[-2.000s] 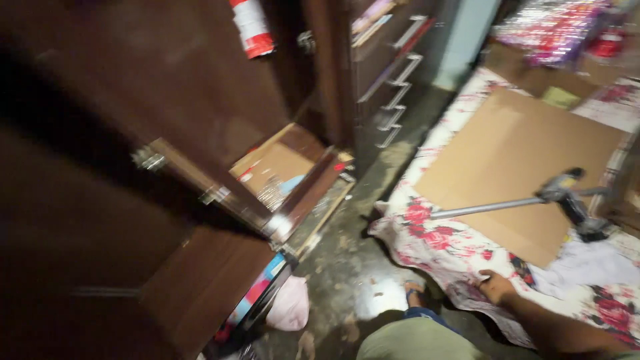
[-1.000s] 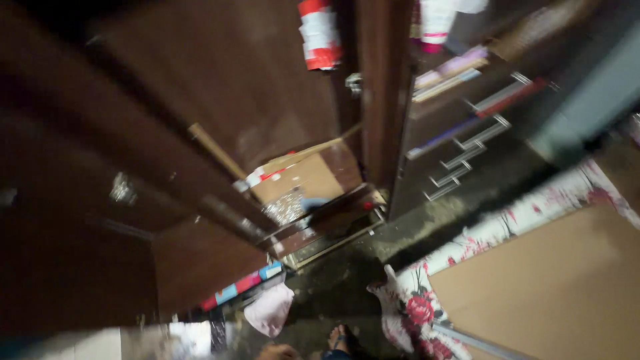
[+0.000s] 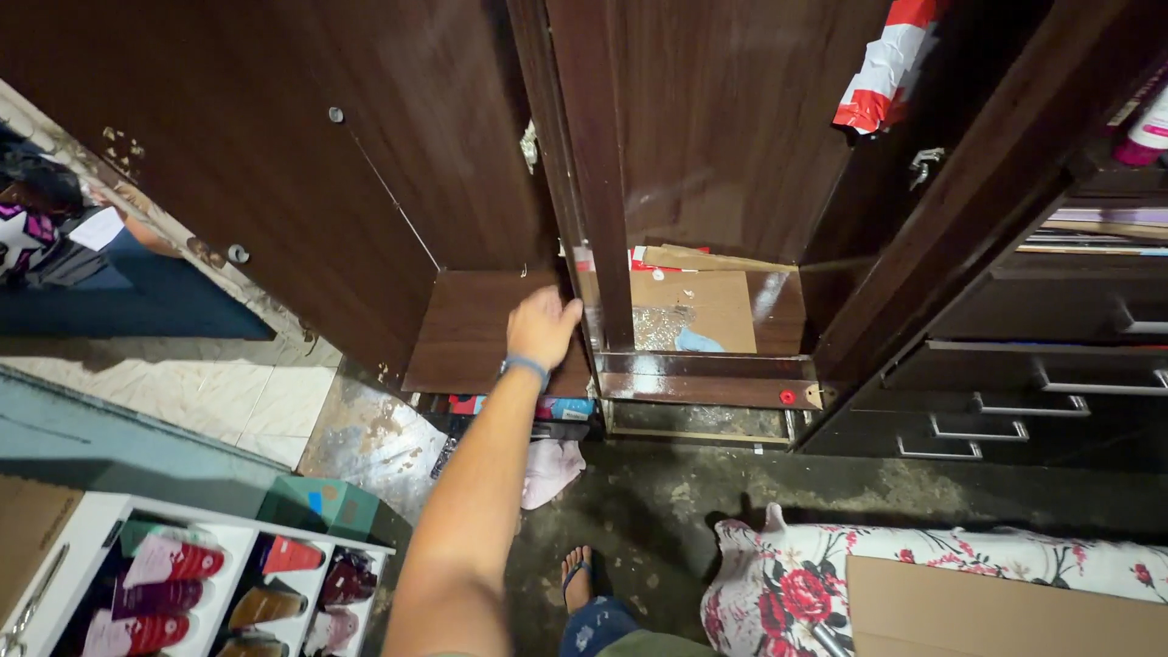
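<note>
My left hand (image 3: 543,327), with a blue-grey band at the wrist, reaches over the bottom shelf (image 3: 470,319) of a dark brown wooden wardrobe. Its thumb lies against or very near the edge of an upright wardrobe panel (image 3: 591,265); actual contact is unclear. The fingers look curled, their tips are hidden, and no held object shows. Right of the upright, another compartment holds a flat cardboard piece (image 3: 698,297) and a light blue item (image 3: 699,341). Below the left shelf is an open drawer (image 3: 561,427) with colourful items, and pink cloth (image 3: 551,473) hangs beside it. My right hand is out of view.
Dark drawers (image 3: 1022,365) with metal handles stand at the right. A floral cloth (image 3: 785,570) and a cardboard sheet (image 3: 995,607) lie at lower right. At lower left, a white organizer (image 3: 242,538) holds tubes and bottles beside a green box (image 3: 324,506). My sandalled foot (image 3: 577,579) is on the floor.
The view has swung left toward the wardrobe. My left hand now reaches into the wardrobe area. My right hand, seen over the floral cloth two seconds ago, is out of view.
</note>
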